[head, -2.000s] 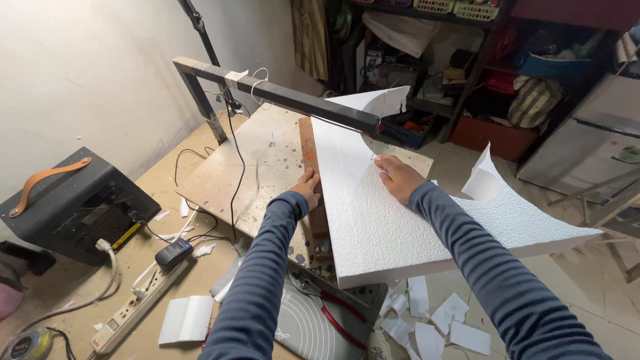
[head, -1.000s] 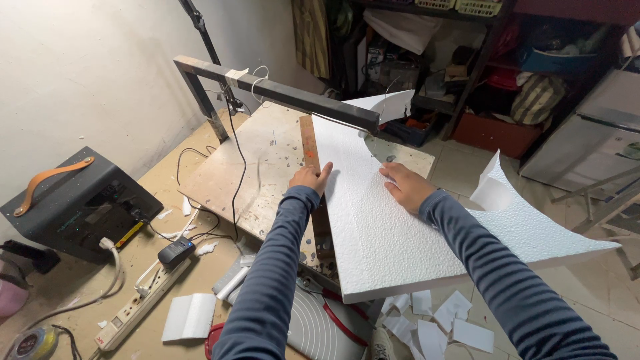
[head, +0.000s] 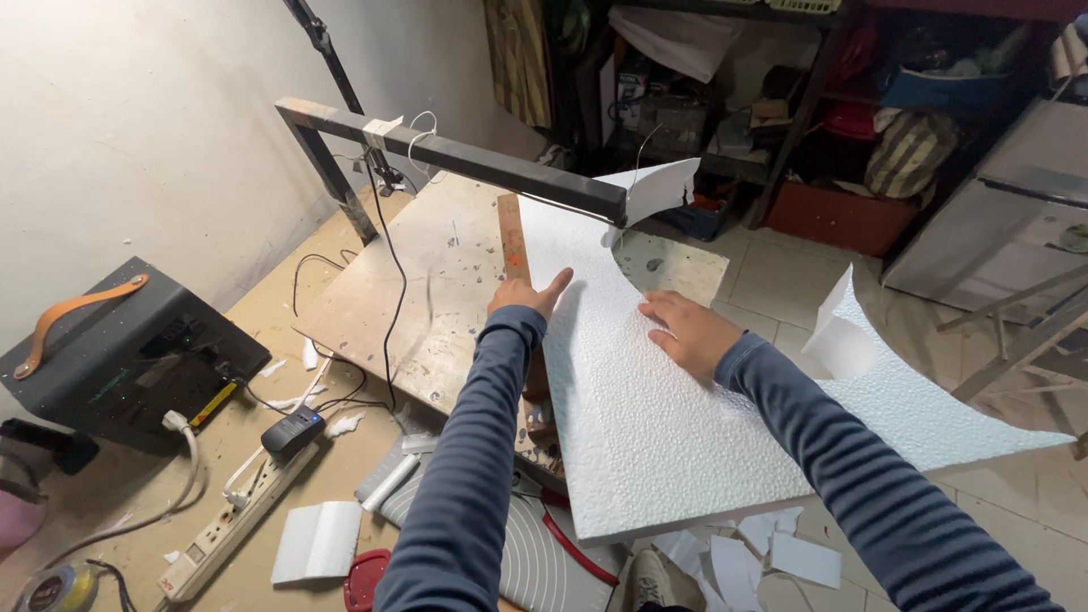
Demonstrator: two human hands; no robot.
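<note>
A large white polystyrene foam sheet with curved cut-outs lies partly on a board tabletop and reaches out past its right side. A wooden strip runs along the sheet's left edge. My left hand rests at the strip and the sheet's left edge, thumb spread. My right hand lies on the foam beside the curved cut edge, fingers slightly bent. Above them a black metal arm of a foam cutter spans the board, its tip near the cut edge. A thin wire there is barely visible.
At left stand a black power unit with an orange strap, a power strip and cables. A foam offcut and a red-handled tool lie near the front. White scraps litter the floor. Shelves, a red box and a metal stand are beyond.
The foam sheet has shifted slightly toward the right and front. My left hand has moved forward along the strip; my right hand, pinched near the cut edge two seconds ago, now lies flatter on the foam.
</note>
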